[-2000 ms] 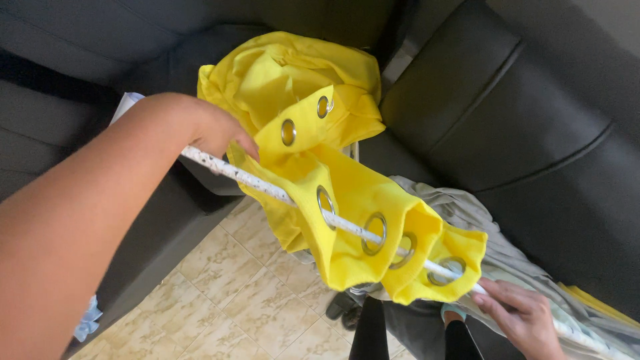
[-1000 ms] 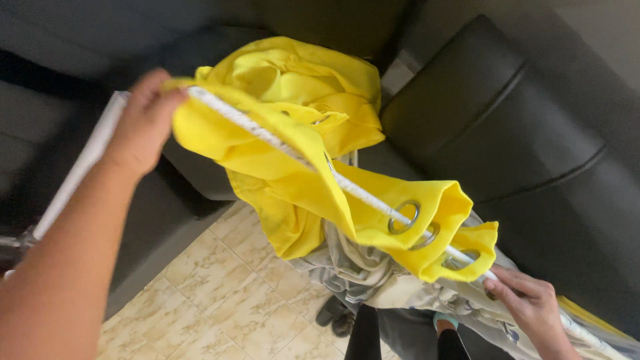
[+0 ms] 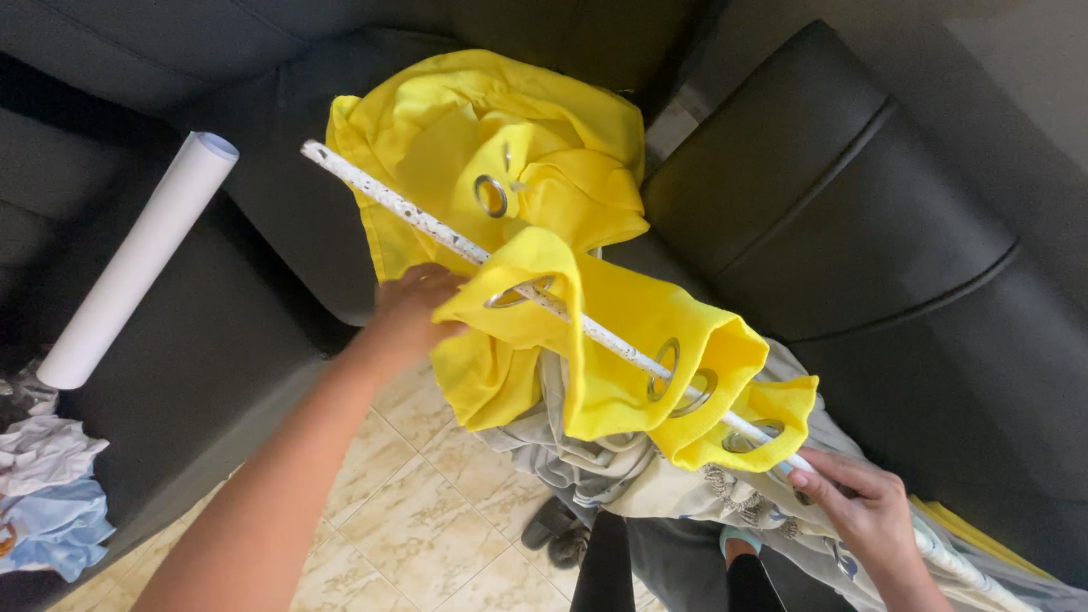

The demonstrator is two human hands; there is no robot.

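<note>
A yellow grommet curtain point(image 3: 646, 314) hangs by several metal eyelets on a white, dark-speckled curtain rod point(image 3: 399, 206). The rod slants from upper left to lower right, its upper end bare. My left hand point(image 3: 421, 310) grips the curtain's top edge beside an eyelet through which the rod passes. My right hand point(image 3: 858, 497) holds the rod's lower part, just past the last yellow eyelet. More of the yellow cloth lies bunched behind, with a loose eyelet point(image 3: 490, 196) off the rod. Pale grey patterned cloth point(image 3: 629, 476) hangs below the yellow curtain, near my right hand.
Black sofas point(image 3: 833, 204) surround the cloth at left, back and right. A rolled white paper point(image 3: 140, 259) leans at left above crumpled white and blue cloth point(image 3: 55, 510). Dark shoes point(image 3: 552, 531) stand on the marbled tile floor point(image 3: 442, 501), near my legs.
My left hand has moved down and right from the rod's upper end. One second ago yellow cloth covered that end; now it is bare and the cloth sits farther down the rod.
</note>
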